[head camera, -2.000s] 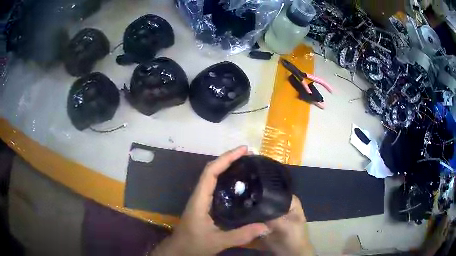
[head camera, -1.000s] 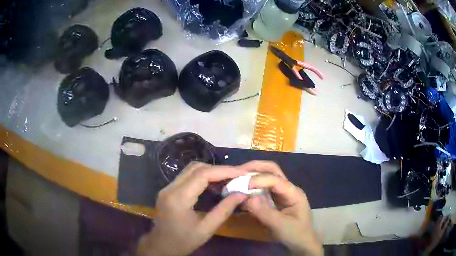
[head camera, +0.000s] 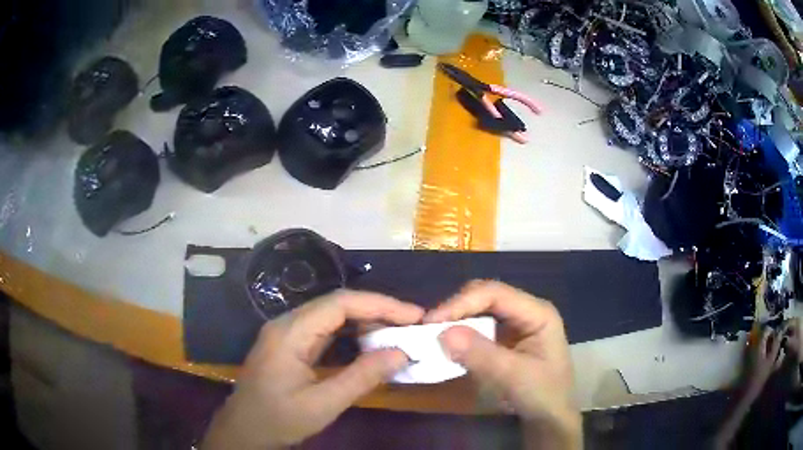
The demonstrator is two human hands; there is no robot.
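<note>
My left hand and my right hand hold a white wipe spread between their fingertips, above the front edge of the black work mat. A glossy black housing lies on the mat just beyond my left hand, its hollow round side facing up. A short lead with a pale end sticks out at its right. My fingers partly hide its near edge.
Several black housings stand at the back left. Pink-handled cutters lie on orange tape. A bottle, clear plastic bag, spare white wipe and heaped ring-shaped boards are around. Another person's hand shows at right.
The housing went from my hands onto the mat, hollow side up. The white wipe, earlier bunched in my fingers, is now spread wider. The view has shifted, moving the bench items left in the picture.
</note>
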